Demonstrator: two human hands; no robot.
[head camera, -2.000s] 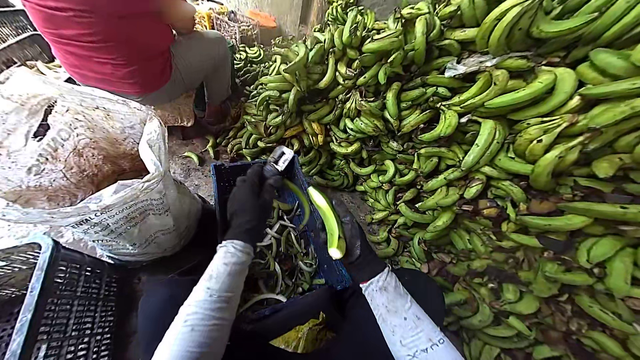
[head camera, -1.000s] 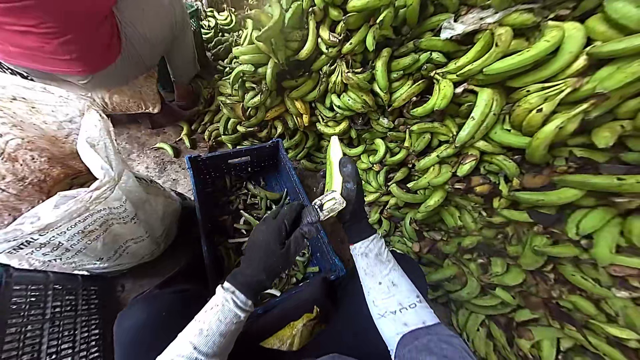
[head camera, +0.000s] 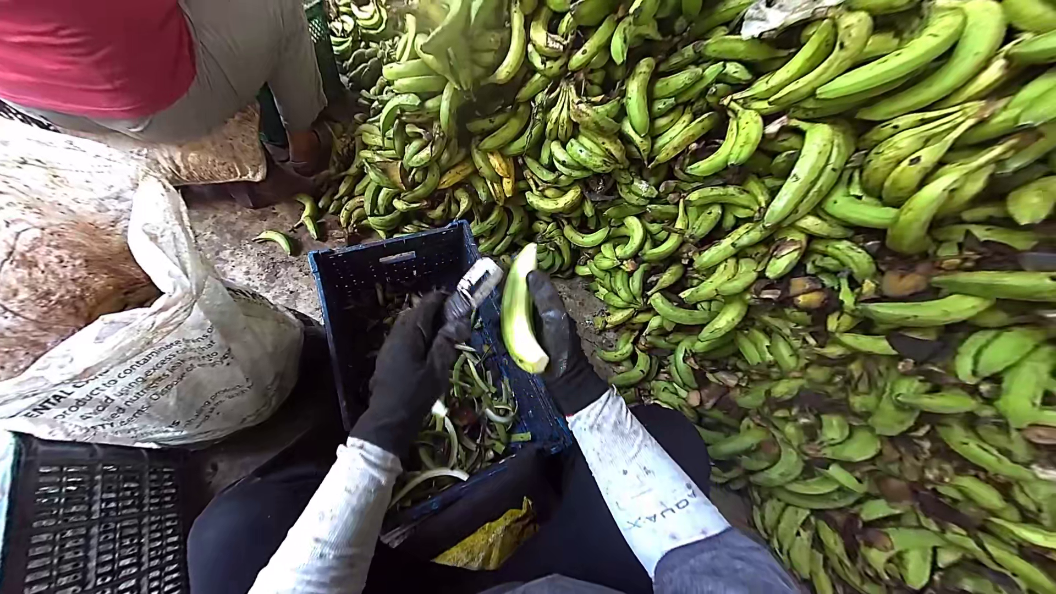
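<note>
My left hand (head camera: 417, 363), in a black glove, grips a peeler (head camera: 478, 280) with a pale, metallic-looking head above the blue plastic crate. In my right hand (head camera: 565, 342), also black-gloved, is a partly peeled green plantain (head camera: 520, 313), held close to upright with pale flesh showing at both ends. The peeler's head is just left of the plantain, with a small gap between them. Below both hands, the blue crate (head camera: 330, 330) holds many green and whitish peel strips (head camera: 458, 412).
A large heap of green plantains (head camera: 726, 214) spreads ahead and right. At left stand a printed white sack (head camera: 214, 355) and a black plastic crate (head camera: 99, 511). A person (head camera: 239, 66) in a red top sits at upper left. Yellow material (head camera: 491, 540) lies near my lap.
The peeler, which was at the plantain one second ago, is now apart from it on the left. The plantain's upper end has come down, and more of its green side faces the view.
</note>
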